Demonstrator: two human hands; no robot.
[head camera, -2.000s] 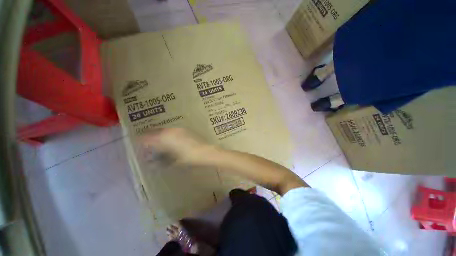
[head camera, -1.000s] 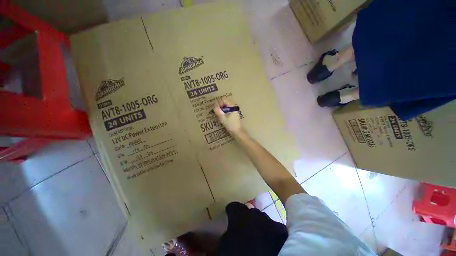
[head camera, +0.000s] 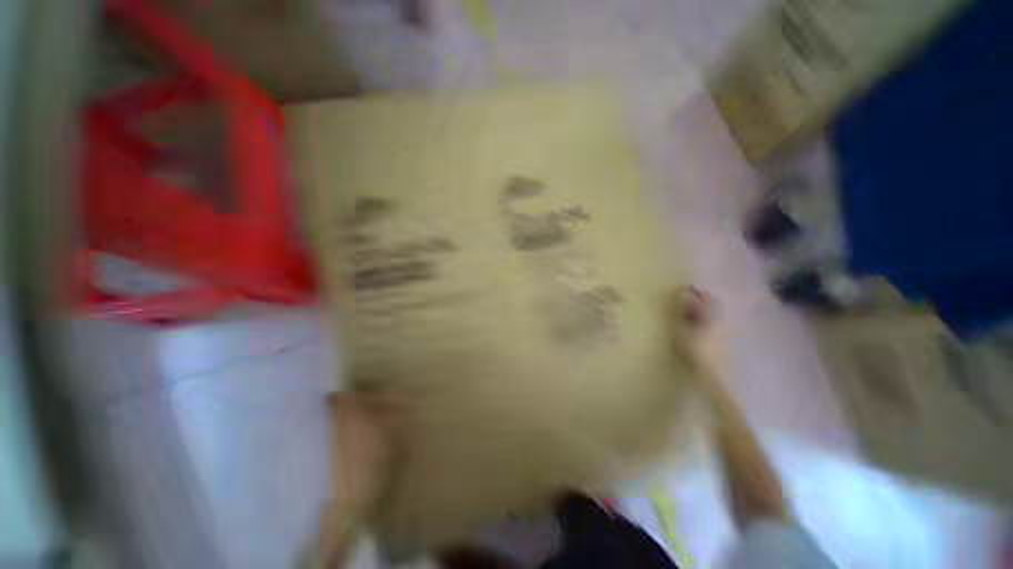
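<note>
The flattened master carton (head camera: 478, 367) lies in front of me, its two black print blocks blurred. My left hand (head camera: 361, 445) is at its near left edge, blurred, and seems to hold that edge. My right hand (head camera: 694, 322) is at its right edge; a small dark spot shows at the fingers, but I cannot tell whether it is the marker pen or how the fingers close. The whole view is smeared by motion.
A red plastic stool (head camera: 200, 211) stands close to the carton's left side. A person in a blue garment (head camera: 928, 167) stands at the right, with dark shoes on the tiled floor. Printed cartons lie at the upper right (head camera: 794, 72) and lower right (head camera: 900, 389).
My right hand has left the print with the pen and moved to the carton's right edge. My left hand has come into view at the left edge. The view has shifted and blurred.
</note>
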